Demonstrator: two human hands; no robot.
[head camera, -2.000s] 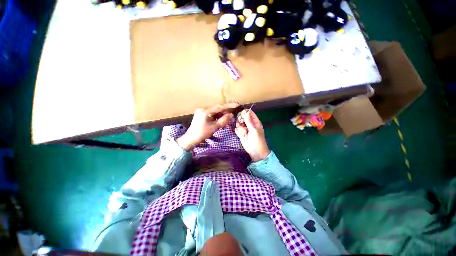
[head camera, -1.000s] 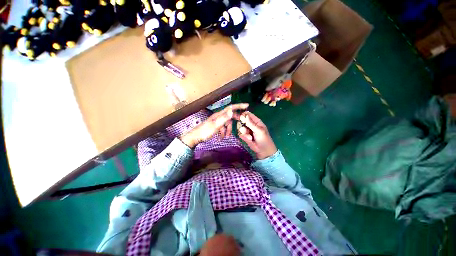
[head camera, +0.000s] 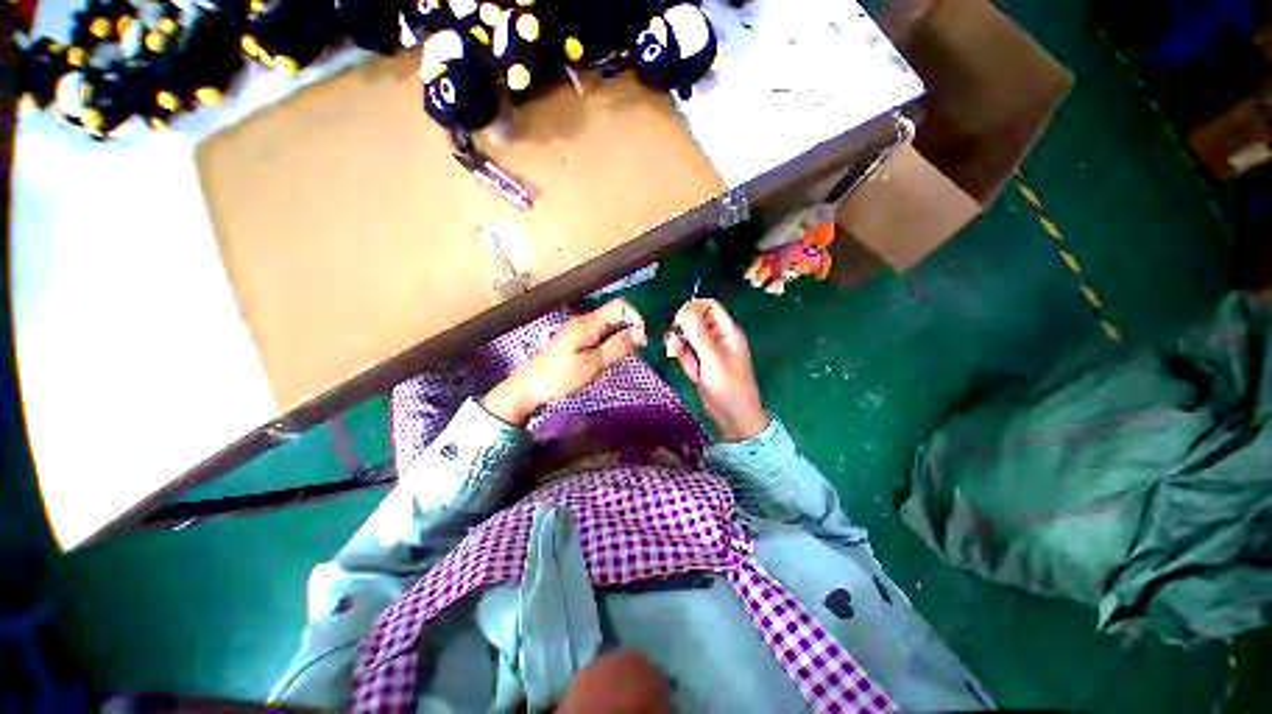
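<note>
My left hand (head camera: 589, 349) is over my lap, just off the table edge, with its thumb and fingertips pinched together; whether it holds thread is too small to tell. My right hand (head camera: 714, 349) is beside it, a small gap apart, also pinched. A thin pale needle (head camera: 696, 289) sticks up from the right fingertips. No thread can be made out. Snips with a pink-red and white handle (head camera: 504, 183) lie on the cardboard mat (head camera: 349, 237), their dark end toward the toys.
Black plush penguins (head camera: 458, 87) are heaped along the back of the white table (head camera: 126, 349). A colourful soft item (head camera: 792, 262) hangs at the table's right front edge. An open carton (head camera: 914, 209) is on the floor at right, and a green sack (head camera: 1102, 481) lies further right.
The view has turned, so the table slants down to the left. My hands, close together one second ago, are now apart, and the needle shows above my right fingertips.
</note>
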